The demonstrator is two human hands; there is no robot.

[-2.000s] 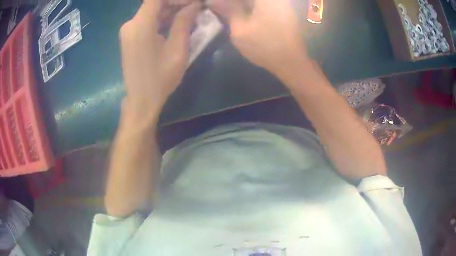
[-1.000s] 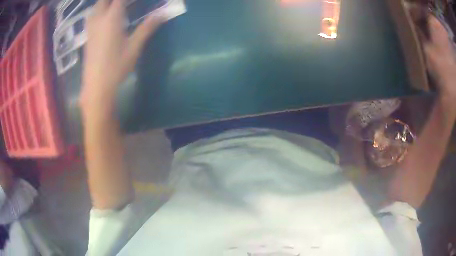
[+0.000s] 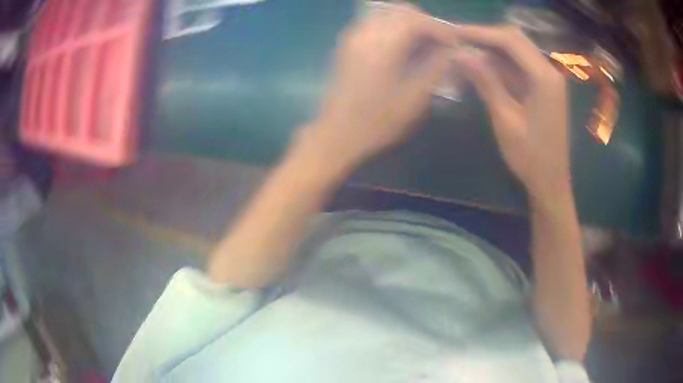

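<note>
The picture is blurred by motion. My left hand and my right hand meet over the dark-green bench, near the top of the view. Their fingertips come together around a pale plastic housing. Only a small whitish part of it shows between the fingers; the rest is hidden by my hands. Whether a small part is also pinched in my fingertips cannot be told. Shiny copper-coloured strips lie on the bench to the right of my right hand.
A pink-red parts tray stands at the left of the bench top. Pale plastic frames lie at the upper left. The bench's front edge runs between my forearms. Grey floor with a yellow line shows at lower left.
My right hand has come back from the cardboard box at the right, and my left hand has moved right with the housing; they now meet. The view has turned, shifting the tray rightward.
</note>
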